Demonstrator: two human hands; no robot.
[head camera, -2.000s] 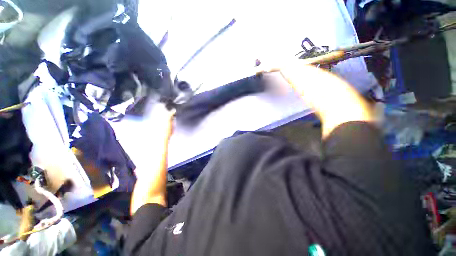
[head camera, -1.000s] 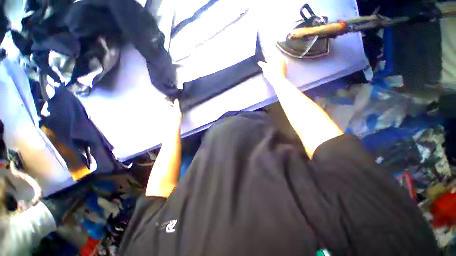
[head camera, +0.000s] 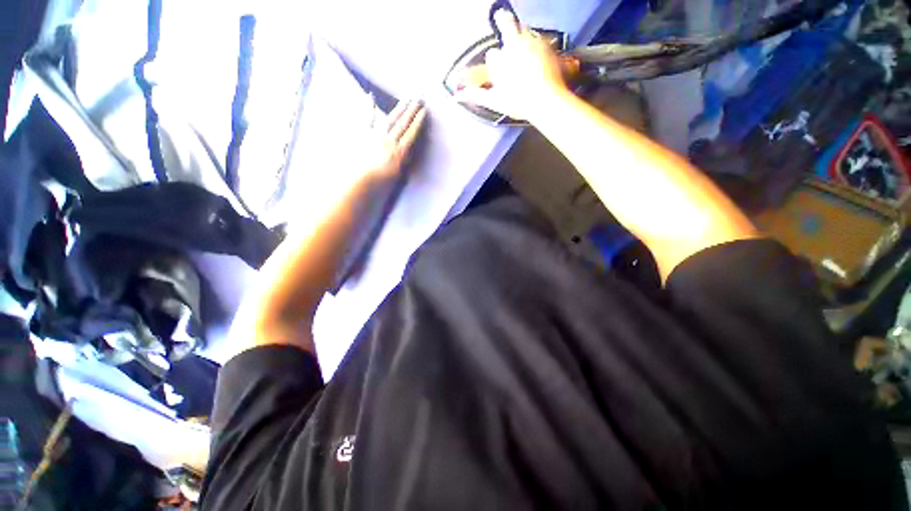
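Observation:
A white garment with narrow dark stripes (head camera: 243, 100) lies on the pale table cover (head camera: 447, 165). A dark fabric band (head camera: 372, 230) runs along its near edge, partly hidden under my left forearm. My left hand (head camera: 402, 135) lies on the garment near the band's far end, fingers extended, gripping nothing that I can see. My right hand (head camera: 521, 75) is closed on the handle of the steam iron (head camera: 481, 58), which stands on the table cover right of my left hand. My hand hides most of the iron.
Crumpled black and white garment pieces (head camera: 135, 255) lie on the left of the table. The iron's dark wrapped hose (head camera: 664, 58) runs off to the right. Blue cloth scraps (head camera: 744, 85), a brown box (head camera: 824, 235) and a red-and-blue framed object (head camera: 871, 160) are at the right.
The view has turned. My right hand has left the dark band and taken hold of the iron. My left hand has moved from the band's left end toward its far end.

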